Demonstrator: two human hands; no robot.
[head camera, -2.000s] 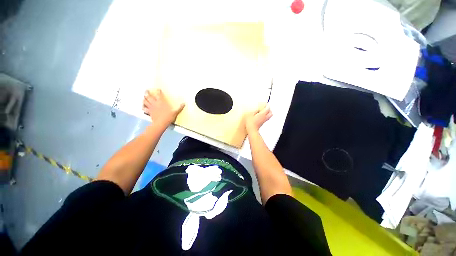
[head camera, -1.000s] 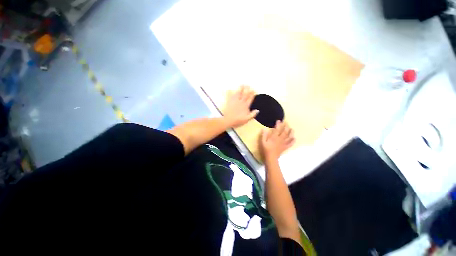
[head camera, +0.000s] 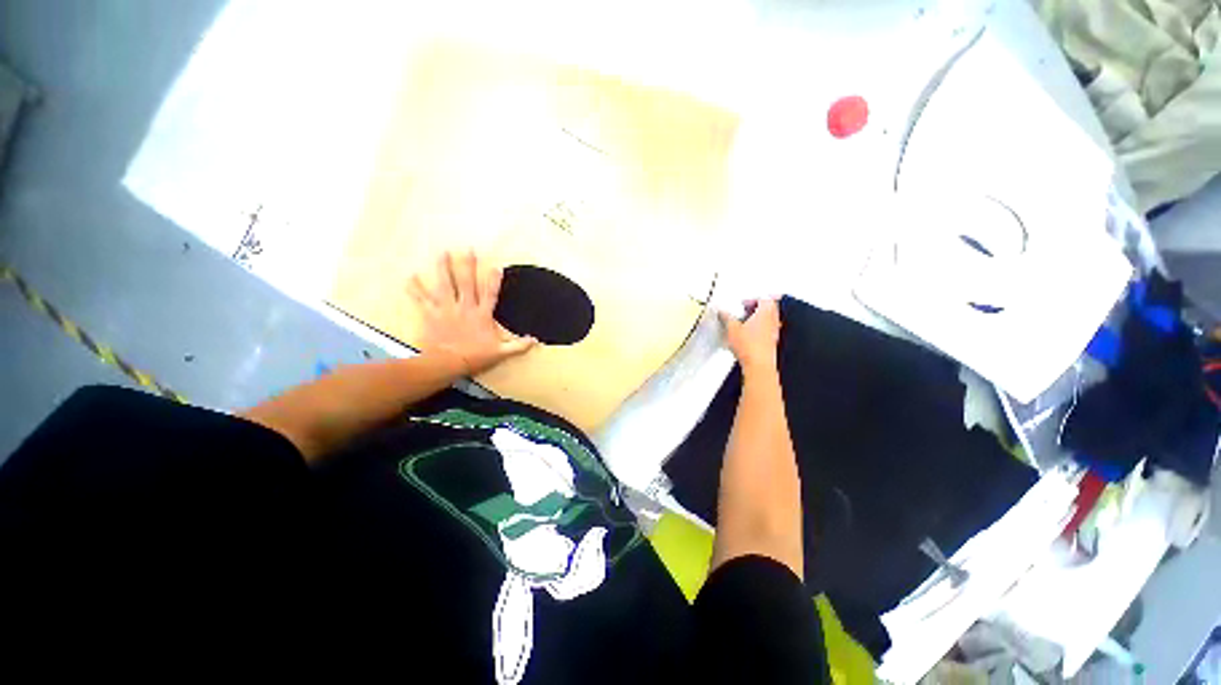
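The tan card template (head camera: 629, 201) lies on the white paper, its oval hole showing black (head camera: 545, 305). My left hand (head camera: 462, 311) rests flat on the card with fingers spread, just left of the hole. My right hand (head camera: 754, 328) is off the card's right edge, at the upper left corner of the black cut panels (head camera: 870, 415). Its fingers are bent together; whether they hold anything small or the cloth edge cannot be told.
White paper pattern pieces (head camera: 1024, 174) lie at the right, with a red cap (head camera: 848, 117) left of them. Small grey metal snips (head camera: 941, 559) lie by white strips (head camera: 991, 569). Dark bundles (head camera: 1152, 381) lie far right. Yellow-green fabric (head camera: 683, 551) shows at the near edge.
My right hand has left the card beside the hole and moved right to the black stack's corner. My left hand stays on the card beside the hole. The whole view has turned.
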